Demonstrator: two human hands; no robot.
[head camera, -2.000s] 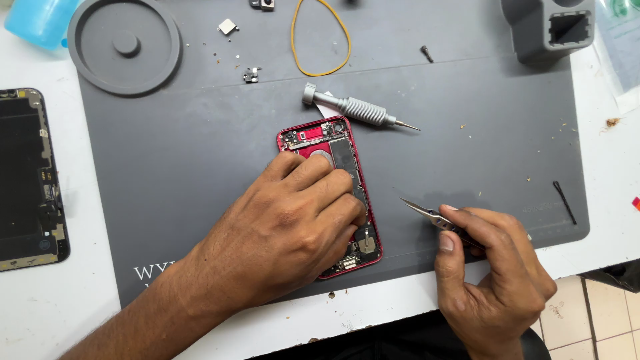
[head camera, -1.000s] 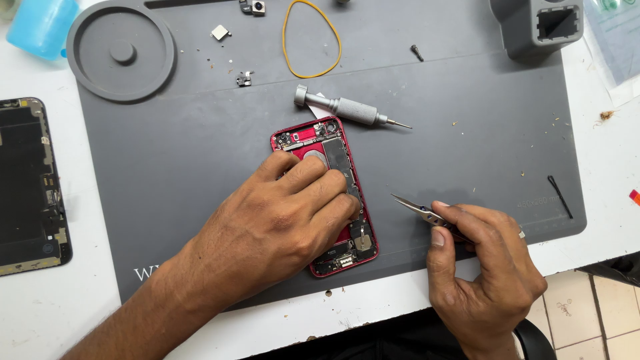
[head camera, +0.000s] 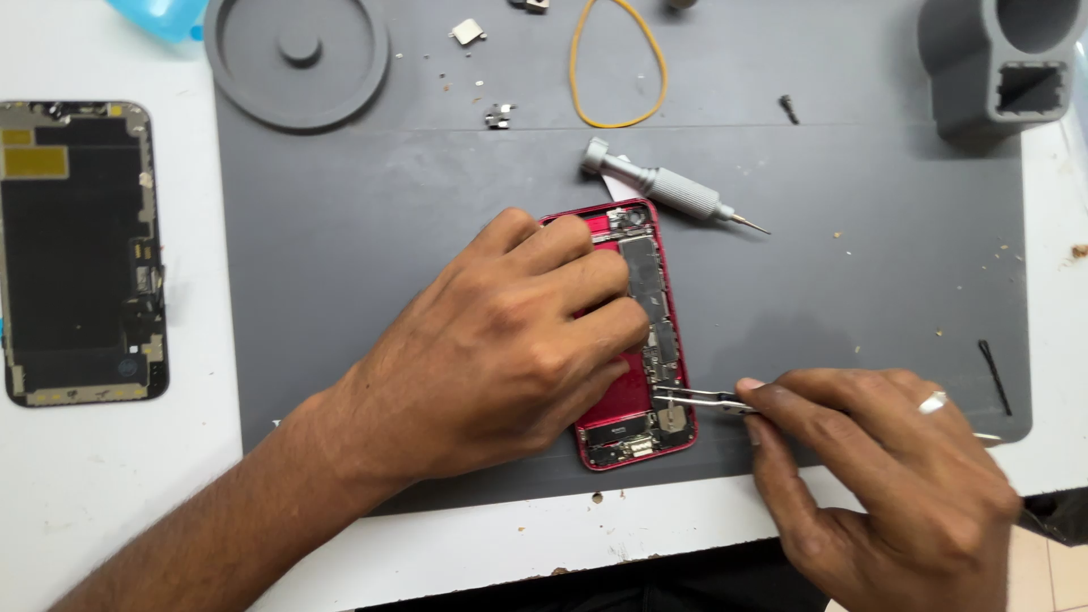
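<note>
A red smartphone housing (head camera: 614, 395) lies open on a grey mat, its logic board (head camera: 642, 272) along the right side. My left hand (head camera: 493, 348) rests over the housing's upper left part; its fingertips are hidden, so what they touch or hold cannot be told. Between the thumb and fingers of my right hand (head camera: 875, 467) are metal tweezers (head camera: 705, 399). Their two tips are slightly apart, over the lower right of the housing, just above a metal-covered part. Above the housing lies a grey precision screwdriver (head camera: 680, 192), pointing right.
A detached phone screen (head camera: 76, 255) lies at left. Around the mat are a round grey tray (head camera: 361, 89), a yellow rubber band (head camera: 576, 68), small metal parts (head camera: 499, 116), a screw (head camera: 789, 109), a black thin pin (head camera: 994, 378) and a grey tool holder (head camera: 960, 85).
My right hand has moved left, bringing the tweezers from the bare mat beside the housing to over its lower right part. My left hand stays over the housing.
</note>
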